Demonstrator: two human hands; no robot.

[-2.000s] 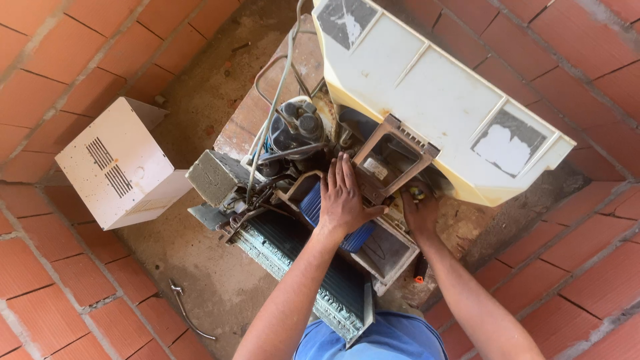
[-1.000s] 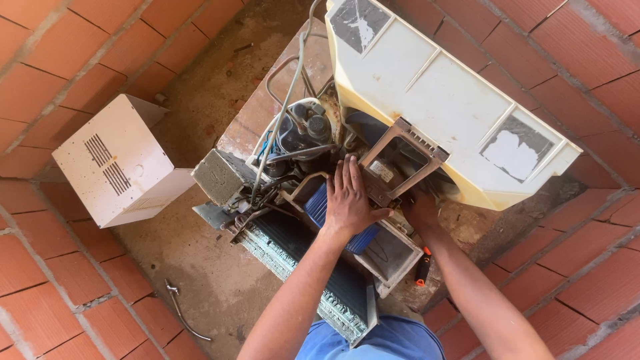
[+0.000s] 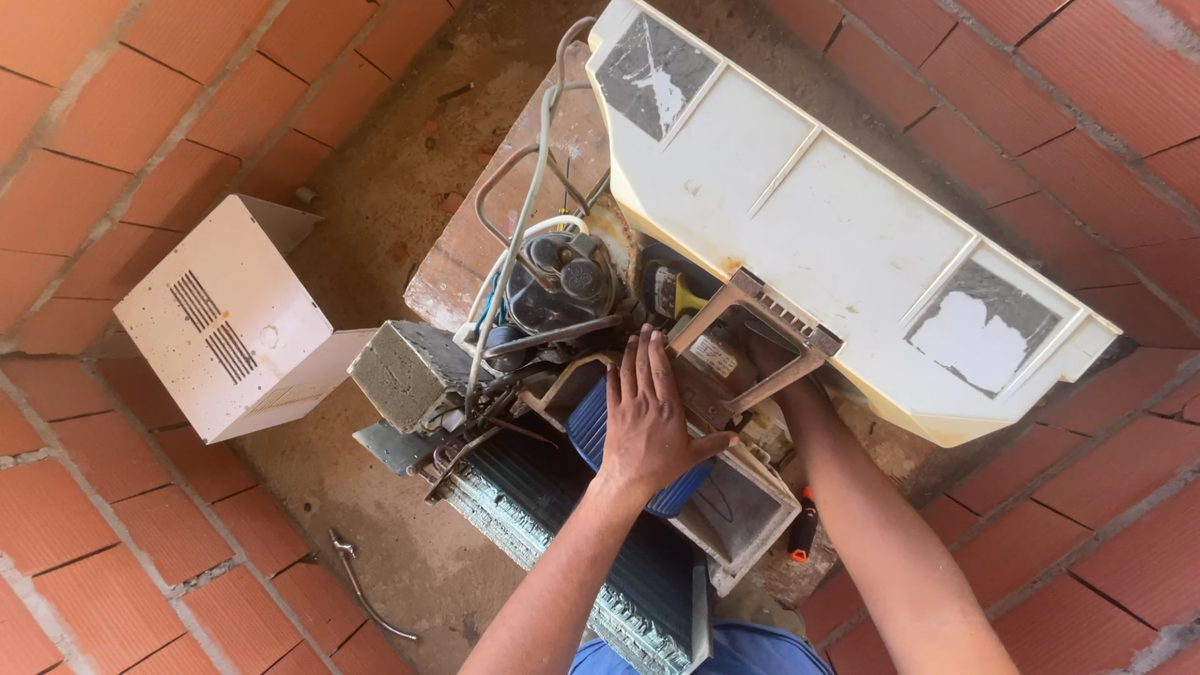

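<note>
My left hand [image 3: 647, 412] lies flat with spread fingers over a blue ribbed blower wheel [image 3: 588, 433] and the edge of its housing, in an opened air conditioner unit. Just right of it stands a brown metal bracket [image 3: 689, 328]. My right hand [image 3: 771, 361] reaches behind the bracket, beside a motor with a label [image 3: 714, 356]; its fingers are hidden. A finned coil [image 3: 553, 525] runs below the blower. Left of the bracket sits a black compressor [image 3: 562, 281] with bent tubes. A yellow-and-black tool [image 3: 677, 293] lies near the motor.
A large cream plastic housing [image 3: 806, 206] leans at the upper right. A white vented metal cover [image 3: 225, 323] stands at left. An orange-and-black tool [image 3: 802, 527] lies right of the unit, and a bent metal tube [image 3: 361, 586] on the floor. Brick walls [image 3: 103, 506] surround the work.
My right hand has moved in behind the bracket, where it is now mostly hidden. My left hand stays on the blower wheel.
</note>
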